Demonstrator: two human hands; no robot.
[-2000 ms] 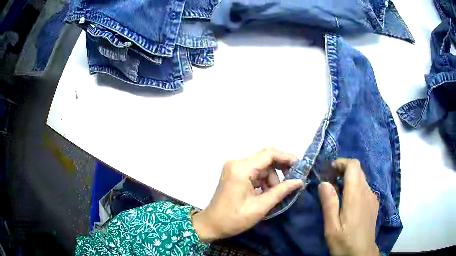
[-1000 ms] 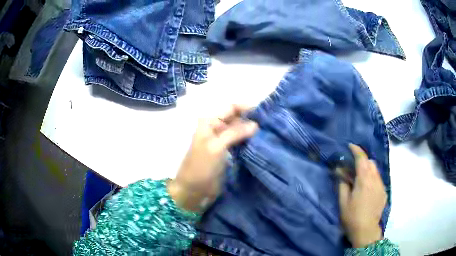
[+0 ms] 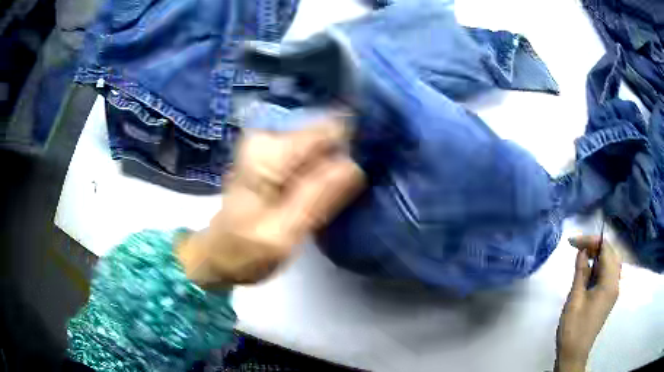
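A mid-blue denim piece, perhaps a hood (image 3: 473, 196), is blurred and lifted above the white table at the centre. My left hand (image 3: 291, 196) is blurred, closed at the left end of this piece, and holds it. My right hand (image 3: 593, 269) is apart from the piece, low at the right. It holds a small dark tool, apparently thread snips (image 3: 598, 254), with a thin point showing above the fingers. The grip of the tool is mostly hidden by the fingers.
A layered stack of denim pieces (image 3: 167, 65) lies at the upper left. Crumpled denim (image 3: 619, 145) lies at the right. Another denim piece (image 3: 528, 65) lies behind the lifted one. The white table (image 3: 313, 312) has a curved front edge.
The denim piece has been lifted and swung up and left by my left hand. My right hand has let go of the piece and moved right, with the dark tool now visible.
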